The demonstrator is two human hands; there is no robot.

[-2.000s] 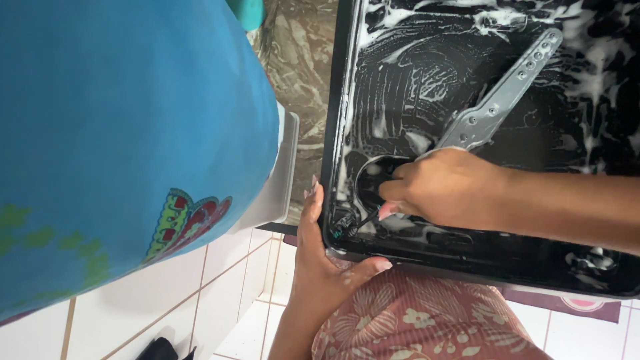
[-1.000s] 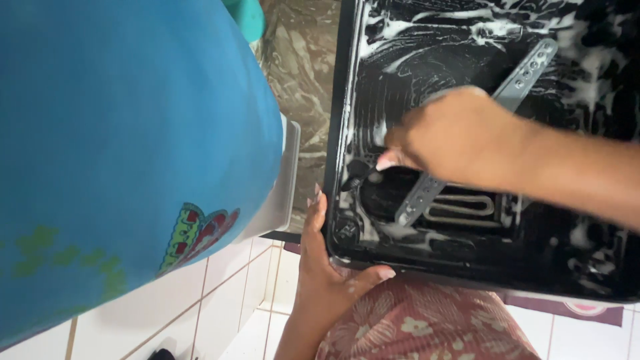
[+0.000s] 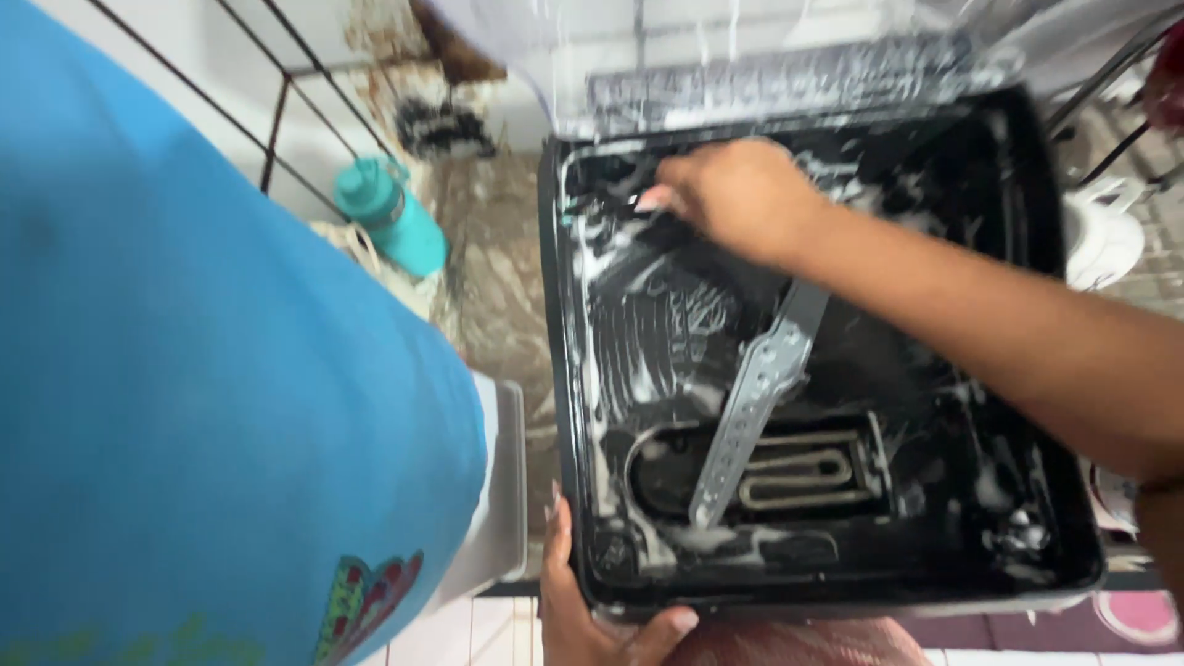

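Observation:
A black plastic basin (image 3: 832, 592), streaked with white suds, fills the middle of the head view. My left hand (image 3: 601, 601) grips its near left corner, thumb by the front edge and fingers along the outer side. Near the far left inner corner is my right hand (image 3: 740, 199), its fingers pinched on a slim dark tool (image 3: 612, 205) with a bit of teal at its end; suds and blur hide its shape. Below that hand, a grey perforated spray arm (image 3: 754, 393) lies diagonally across the basin floor. Its near end lies over a recess holding a looped metal heating element (image 3: 795, 476).
A large blue surface (image 3: 213, 370) with a printed design fills the left, beside a translucent container (image 3: 509, 481). A teal bottle (image 3: 398, 217) lies on the marbled surface near a black wire rack. Wet clear plastic (image 3: 786, 83) stands behind the basin; a white cup (image 3: 1105, 236) is at right.
My right hand has moved from near the recess to the basin's far left corner. My left hand stays at the near corner. The view now takes in more beyond the basin.

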